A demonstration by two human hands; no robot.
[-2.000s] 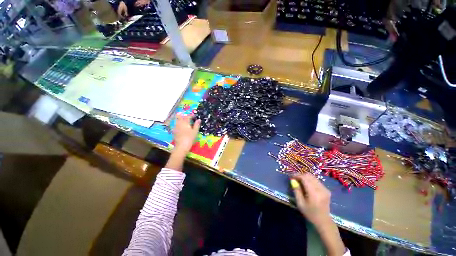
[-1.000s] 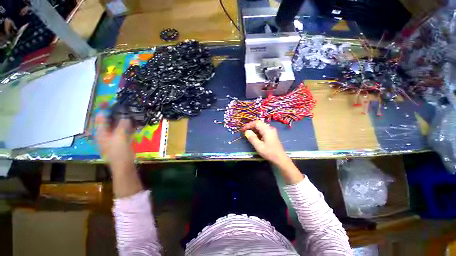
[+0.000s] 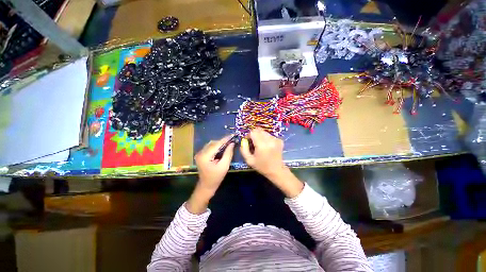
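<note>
My left hand [image 3: 214, 162] holds a small black round piece [image 3: 226, 147] between thumb and fingers, near the bench's front edge. My right hand [image 3: 262, 152] is right beside it, fingertips bent together with a yellow patch on one; whether they hold a lead wire is hidden. The fanned bundle of red and black lead wires [image 3: 309, 105] lies just behind my right hand, pale tips to the left. A large heap of black round pieces [image 3: 169, 79] lies left of the wires.
A grey-white machine [image 3: 291, 45] stands behind the wires. Clear plastic parts [image 3: 346, 40] and tangled wired pieces [image 3: 401, 66] lie to the right. White sheets [image 3: 45, 109] and a coloured printed sheet [image 3: 136, 151] are left. A single black disc [image 3: 168, 24] lies behind the heap.
My left hand has come from the heap to the right with a black piece and now meets my right hand. The right hand has moved slightly left of where it was at the wires. The view has turned right.
</note>
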